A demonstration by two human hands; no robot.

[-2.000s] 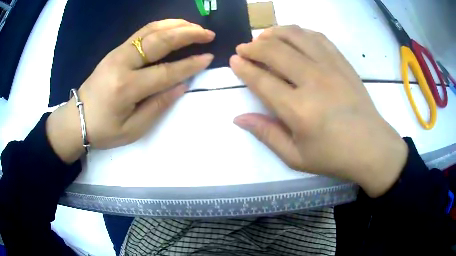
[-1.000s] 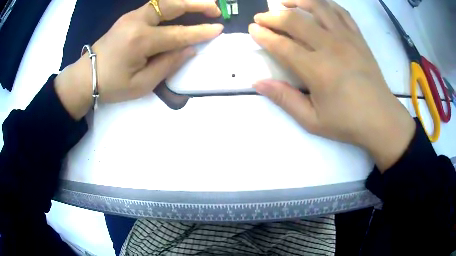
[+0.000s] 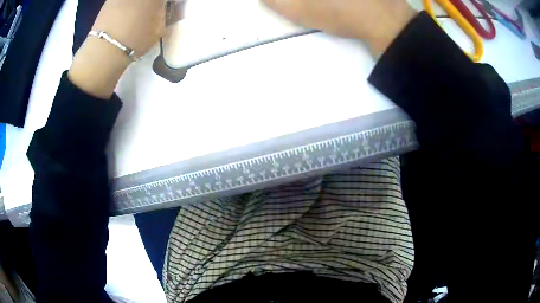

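My left hand (image 3: 130, 36) reaches to the top edge at the upper left, its fingers cut off by the picture's rim. My right hand (image 3: 349, 18) is at the top centre, blurred and partly cut off. What either hand holds does not show. A sliver of the dark panel (image 3: 86, 19) shows at the top, left of my left hand. The pale machine bed cover (image 3: 231, 36) lies between my hands, with a dark seam line along its front. The presser foot is out of view.
Fabric shears with a yellow handle loop (image 3: 459, 25) and a red one lie at the upper right. Dark strips (image 3: 29, 65) lie far left. The ruler tape (image 3: 266, 168) runs along the table's front edge. A checked cloth (image 3: 296, 225) and white panels (image 3: 133, 260) are below it.
The view has tilted down and turned, so hands, shears and bed cover sit higher. The dark panel has moved up from between my hands, and the green piece has left the picture.
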